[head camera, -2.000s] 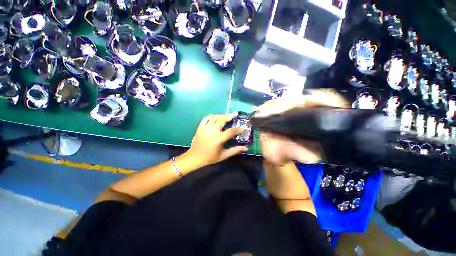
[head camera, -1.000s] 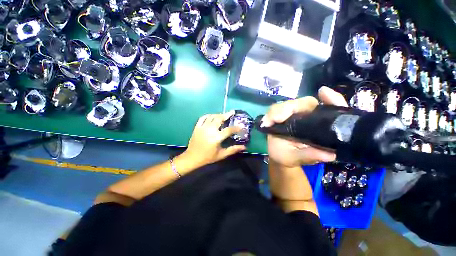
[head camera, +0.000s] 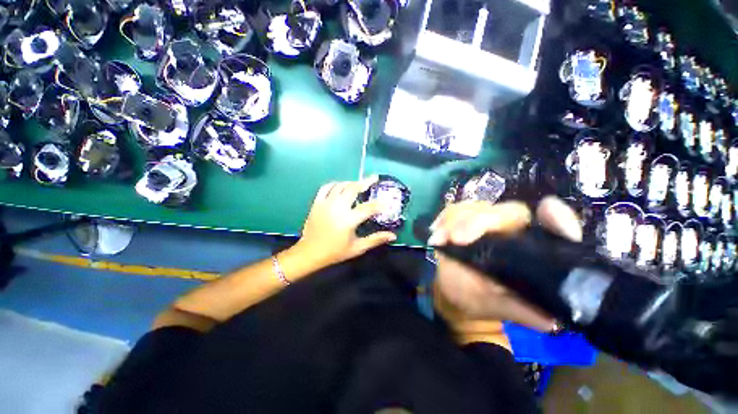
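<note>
A round black housing unit (head camera: 389, 202) with a bright silver centre sits at the front edge of the green bench. My left hand (head camera: 340, 217) holds it from its left side, thumb and fingers around the rim. My right hand (head camera: 494, 255) is closed around a long black electric screwdriver (head camera: 558, 279) with a pale label patch. The screwdriver's tip end is right of the housing unit and apart from it. The hand and driver are slightly blurred. Another unit with a silver square top (head camera: 485, 187) lies just beyond my right hand.
A white-grey screw feeder (head camera: 477, 63) with a pale front ledge stands beyond my hands. Loose units with wires (head camera: 166, 121) cluster at left on the green bench (head camera: 267, 190). Rows of units (head camera: 593, 167) stand at right. A blue bin (head camera: 550, 346) is below the bench edge.
My right hand and the screwdriver have moved down and away from the housing unit, uncovering the unit with the silver square top. My left hand still holds the housing unit in nearly the same spot.
</note>
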